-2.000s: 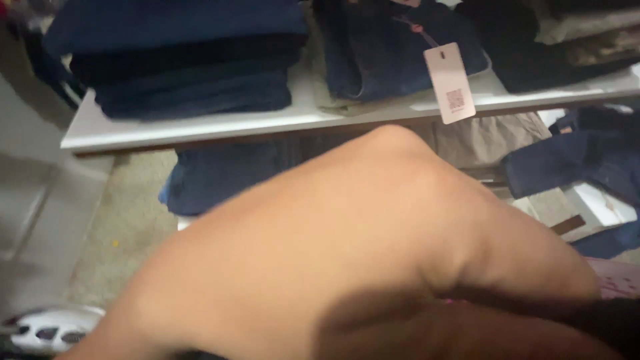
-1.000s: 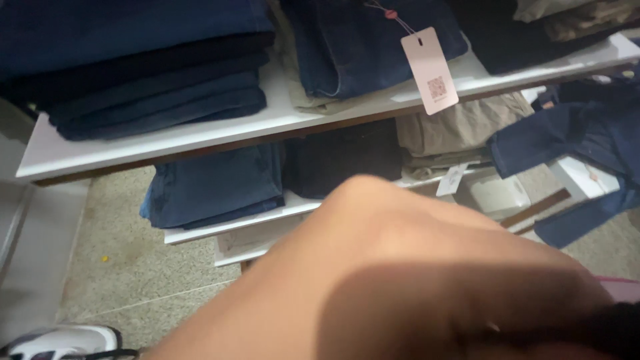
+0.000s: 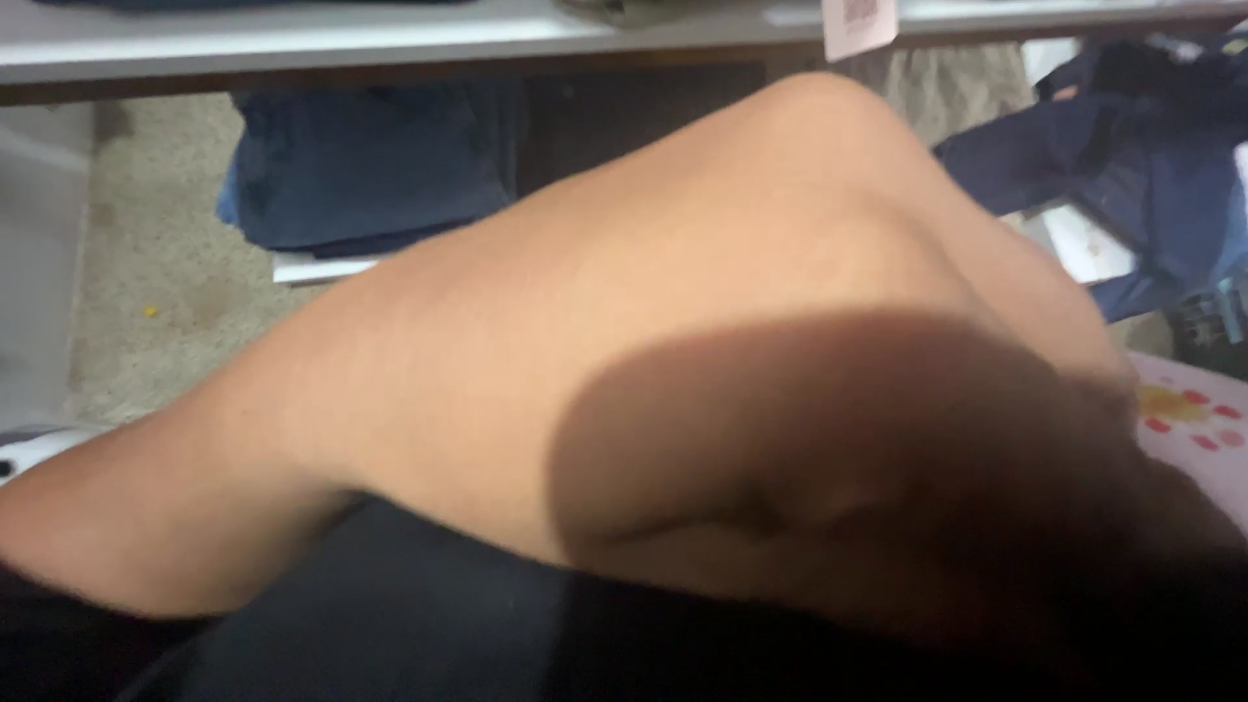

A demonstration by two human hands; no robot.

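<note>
My left hand (image 3: 780, 292) fills the middle of the head view, very close to the camera and blurred. Its forearm rises from a dark sleeve at the lower left, and the wrist is bent. The fingers curl down at the right into deep shadow, so whether they hold anything is unclear. Beside them at the right edge is a pink item with a red and yellow pattern (image 3: 1189, 409). Beyond the hand, folded blue jeans (image 3: 370, 171) rest on a lower shelf. My right hand is not seen.
A white shelf edge (image 3: 292, 44) crosses the top, with a pale tag (image 3: 858, 24) hanging over it. Dark blue garments (image 3: 1160, 175) lie at the right. Speckled floor (image 3: 156, 263) and part of a white shoe (image 3: 39, 448) show at the left.
The view has shifted, so the upper shelf sits higher and its stacked jeans are mostly out of frame. More of my left forearm shows than one second ago, and the pink patterned item shows more.
</note>
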